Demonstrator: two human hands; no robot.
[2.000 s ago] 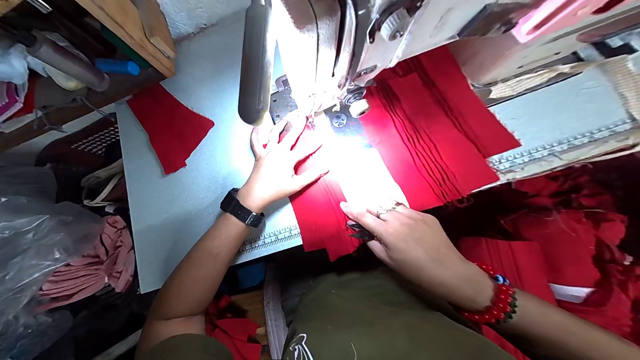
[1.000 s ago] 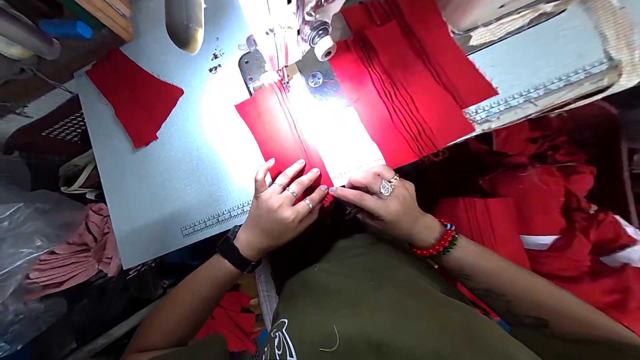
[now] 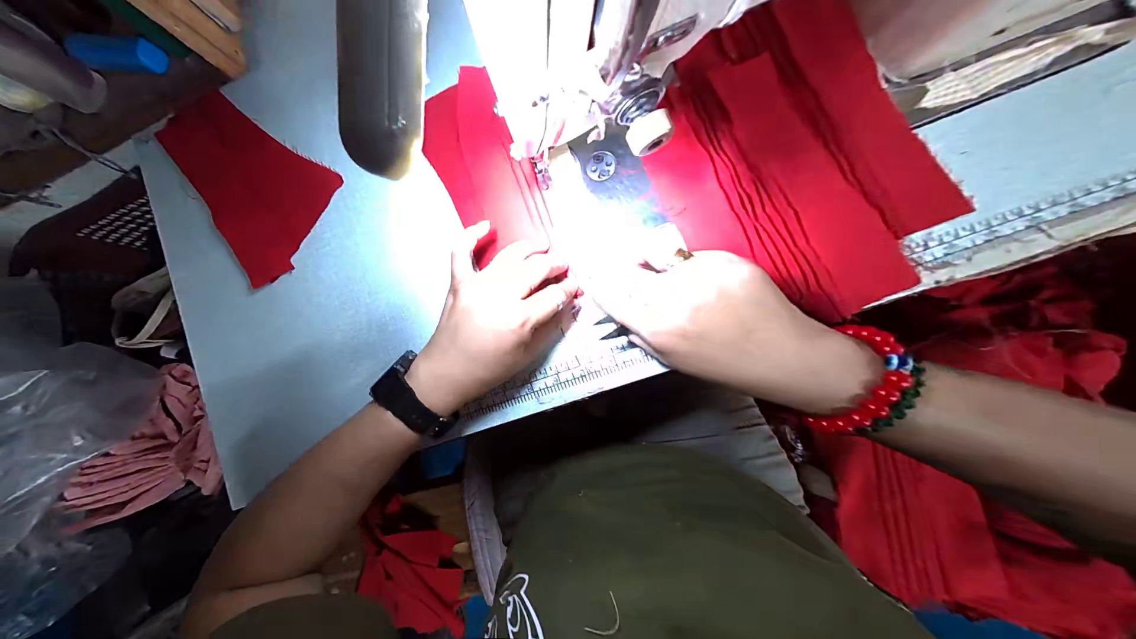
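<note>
A red fabric piece with stitched pleats (image 3: 497,191) lies under the presser foot (image 3: 542,170) of a sewing machine (image 3: 577,80). My left hand (image 3: 497,306) presses on its near edge, fingers bent. Close on the right, my right hand (image 3: 701,306) has its fingertips near the same edge; a small dark pointed tool, perhaps thread snips, shows under the palm. Glare hides what those fingertips touch. Right of the needle, stacked pleated red pieces (image 3: 790,169) lie on the machine bed. A separate red piece (image 3: 253,186) lies at the left.
A printed ruler scale (image 3: 568,377) runs along the near table edge. The grey machine part (image 3: 382,89) hangs left of the needle. Pink cloth (image 3: 155,444) and clear plastic (image 3: 62,426) lie beyond the left edge. Red cloth (image 3: 941,524) is heaped below right.
The red piece under the needle reached down to my hands one second ago; it now sits farther up, past the presser foot. Both hands have moved up toward the needle. The view has shifted.
</note>
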